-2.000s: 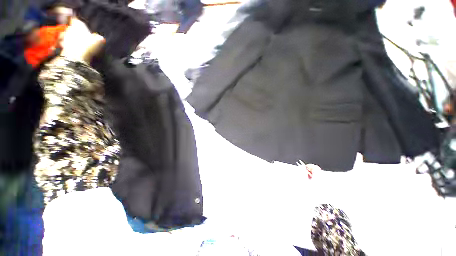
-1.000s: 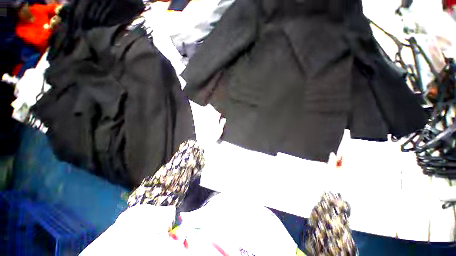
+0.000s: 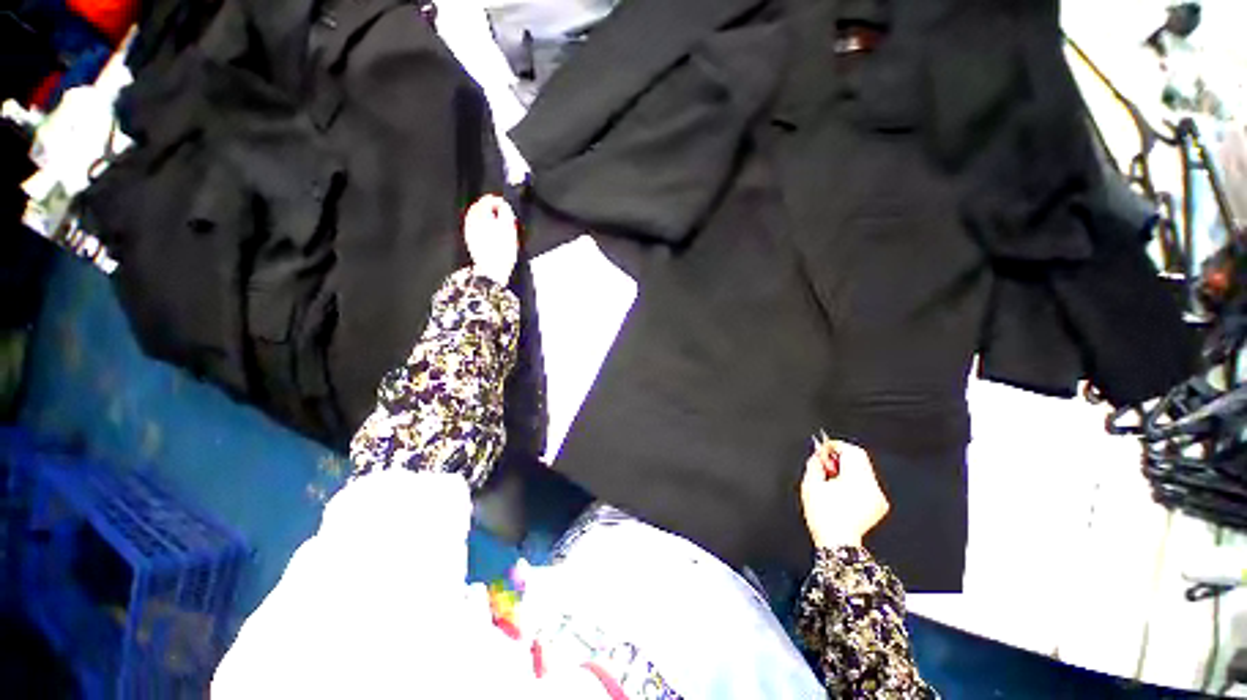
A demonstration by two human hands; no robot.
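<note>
A black suit jacket (image 3: 766, 369) lies spread on the white-topped table, its hem near the front edge and a small red label at its collar. My right hand (image 3: 845, 495) is closed over the jacket's lower front, with a small red and metallic tool, likely thread snips (image 3: 829, 460), at its fingers. My left hand (image 3: 492, 238) is curled over dark cloth between this jacket and the pile at left. It is washed out by light, and whether it grips cloth cannot be told.
A heap of black jackets (image 3: 233, 260) lies at left, hanging over the table's blue side (image 3: 178, 349). A blue crate (image 3: 151, 561) stands below it. Tangled black hangers (image 3: 1190, 438) lie at the right edge. Orange cloth (image 3: 103, 14) is at the top left.
The spread jacket has come nearer to me, and its hem now lies lower in view. Both hands now show clearly; my left forearm reaches forward between pile and jacket.
</note>
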